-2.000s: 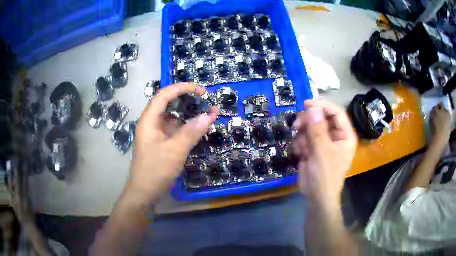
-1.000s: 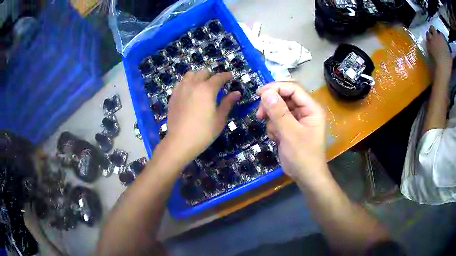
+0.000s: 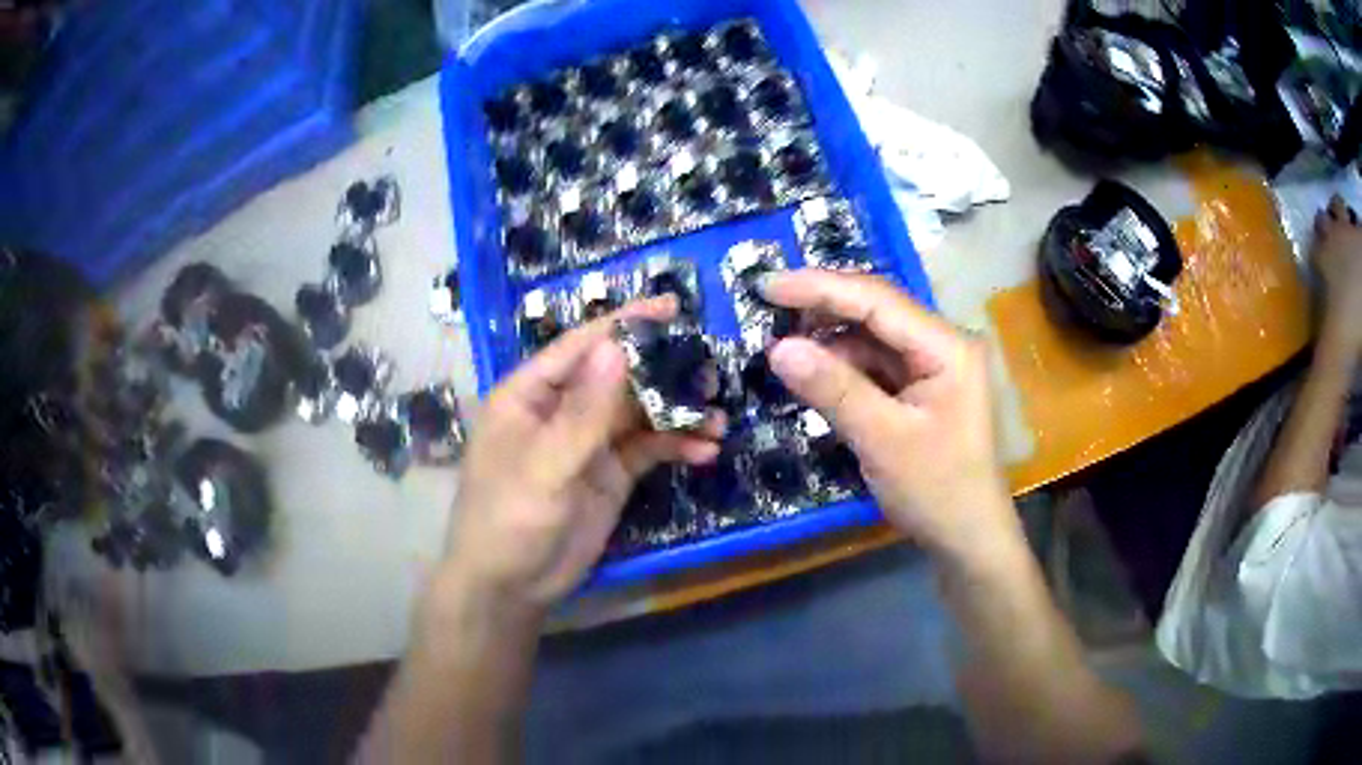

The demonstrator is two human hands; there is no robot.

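My left hand [image 3: 545,448] holds a camera module [image 3: 675,377] between thumb and fingers above the blue tray [image 3: 874,194]. The module is tilted, with its dark lens and silvery board showing. My right hand [image 3: 904,411] is just right of it, thumb and index fingertip apart. A dark spot shows at the index fingertip; I cannot tell whether it is a held part or a lens behind. Rows of modules [image 3: 680,120] fill the tray's far part. More modules stand in its middle and near part, partly hidden by my hands.
Loose modules [image 3: 359,269] and round black housings [image 3: 224,501] lie at left. Stacked blue trays [image 3: 179,120] stand far left. A white cloth [image 3: 934,157] lies right of the tray. A black housing [image 3: 1108,266] sits by orange tape [image 3: 1105,396]. A person's arm [image 3: 1322,336] is at right.
My left hand has lifted from over the tray's modules and now holds a module up near my right hand. My right thumb and index finger have parted. The view has turned, so the tray looks straighter.
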